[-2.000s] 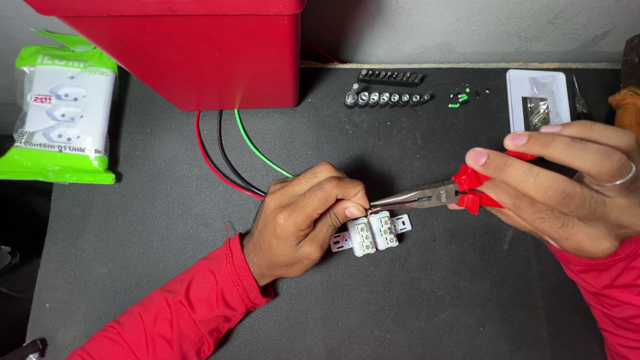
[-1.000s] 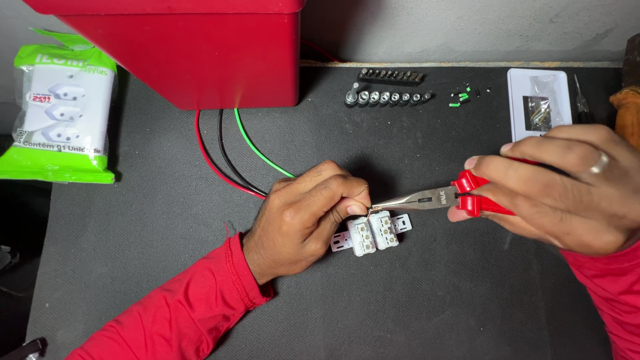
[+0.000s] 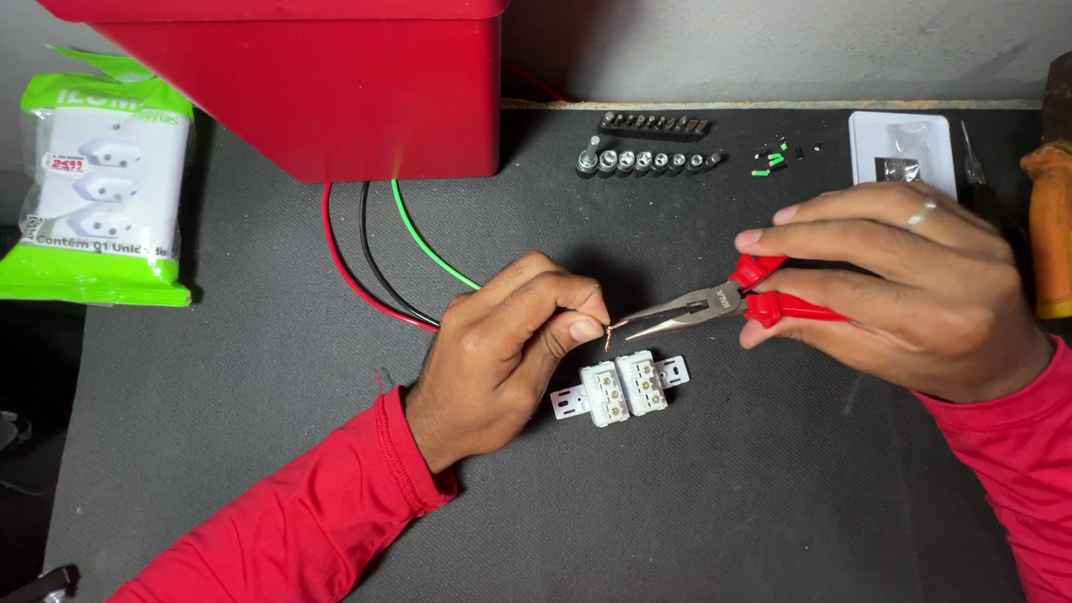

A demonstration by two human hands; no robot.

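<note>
Pinched between the thumb and forefinger of my left hand (image 3: 519,352) are wires whose bare copper ends (image 3: 610,335) stick out past the fingertips, one end bent downward. My right hand (image 3: 888,285) holds long-nose pliers (image 3: 703,306) by the red handles, with the jaws parted and their tips beside the copper. Just below lies a white socket module assembly (image 3: 621,387) on its mounting strap, its screw terminals facing up. Red (image 3: 339,260), black (image 3: 367,230) and green (image 3: 419,239) wires run from under a red container toward my left hand, which hides where they end.
The red container (image 3: 402,100) stands at the back left, beside a packaged socket plate (image 3: 113,184). Behind the work lie sockets (image 3: 645,162), driver bits (image 3: 653,126) and insulation scraps (image 3: 775,157). A white tray (image 3: 863,134) and an orange-handled tool (image 3: 1051,226) are at the right.
The plier jaws, closed at the copper before, have parted, and a bent-down copper end now shows between them and my left fingertips. My left hand has barely moved.
</note>
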